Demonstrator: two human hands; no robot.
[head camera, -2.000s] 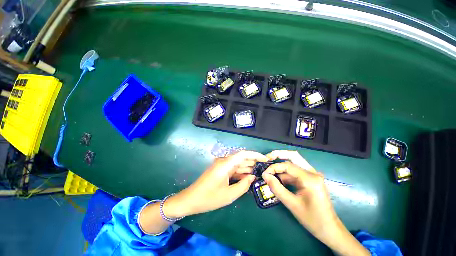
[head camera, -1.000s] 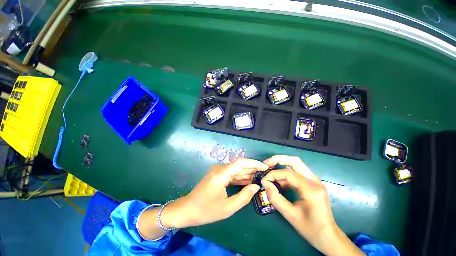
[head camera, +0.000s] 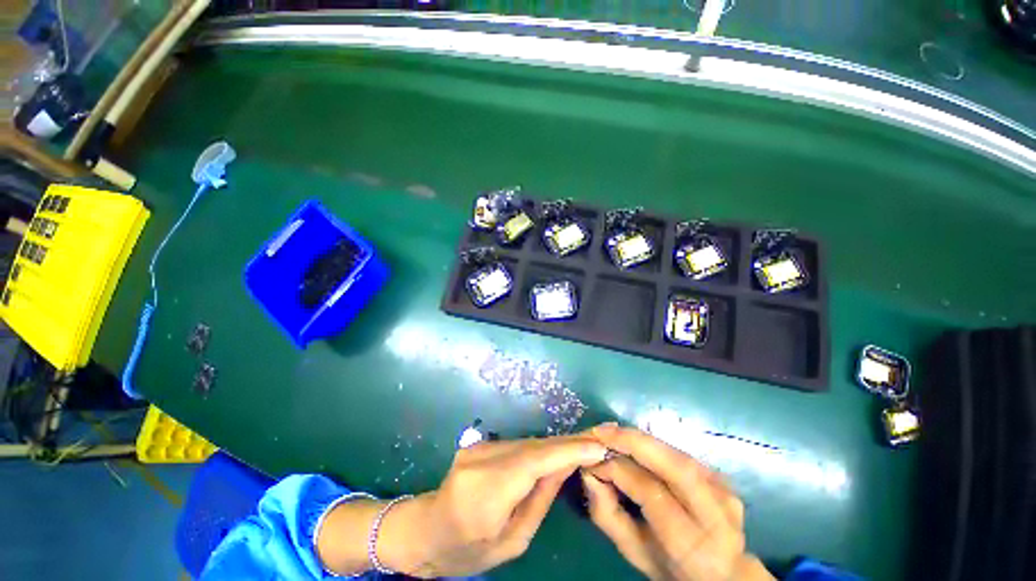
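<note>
My left hand (head camera: 500, 497) and my right hand (head camera: 670, 505) meet at the lower middle, fingertips together around a small dark unit (head camera: 582, 495), which is mostly hidden by the fingers. Beyond them lies a black tray (head camera: 623, 297) with two rows of square pockets. Most pockets hold dark square units with pale centres, such as the unit at the right end (head camera: 779, 270); two in the near row are empty. Tiny glittering pieces (head camera: 532, 380) lie between hands and tray. A small white round thing (head camera: 470, 436) lies by my left fingers.
A blue bin (head camera: 298, 323) with black parts stands left of the tray. Two small boards (head camera: 202, 359) lie further left, beside a light blue coiled cord (head camera: 144, 329) and a yellow tray (head camera: 74, 272). Two units (head camera: 883, 370) lie right, near a black ribbed block (head camera: 977, 454). A metal rail (head camera: 545, 40) runs behind.
The view has shifted, so the bench things sit lower in the picture. My hands have closed together over the unit, hiding its pale centre. More glittering pieces and the white round thing now show.
</note>
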